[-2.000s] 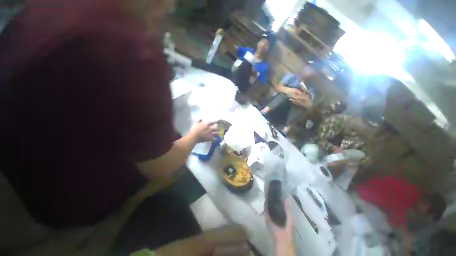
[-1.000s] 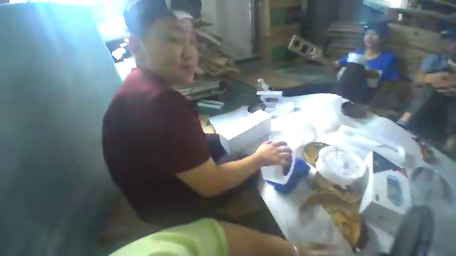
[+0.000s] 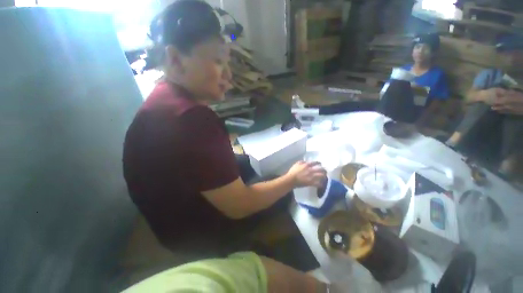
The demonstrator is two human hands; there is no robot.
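My left arm in a yellow-green sleeve enters at the bottom; its hand is cut off by the lower edge. My right hand does not show. A glossy black bar (image 3: 457,273), probably the mirror device, stands tilted at the bottom right, its lower end cut off. A gold housing (image 3: 362,239) lies on the white table beyond my forearm, with a dark round part with a bright centre (image 3: 337,239) inside. A brown, blurred round shape (image 3: 390,260) lies to its right. A white retail box (image 3: 418,220) with a blue device picture stands behind the bar.
A neighbour in a dark red shirt (image 3: 183,154) sits left, one hand (image 3: 307,173) on a white housing beside blue cloth (image 3: 331,201). A round plastic tub (image 3: 379,187) with an upright stick, a long white box (image 3: 278,151) and clear plastic (image 3: 481,214) lie around. Two people sit behind.
The view has swung left, then settled. The gold housing shows more fully than one second ago. The black bar sits lower and further left; the hand seen holding it earlier no longer shows.
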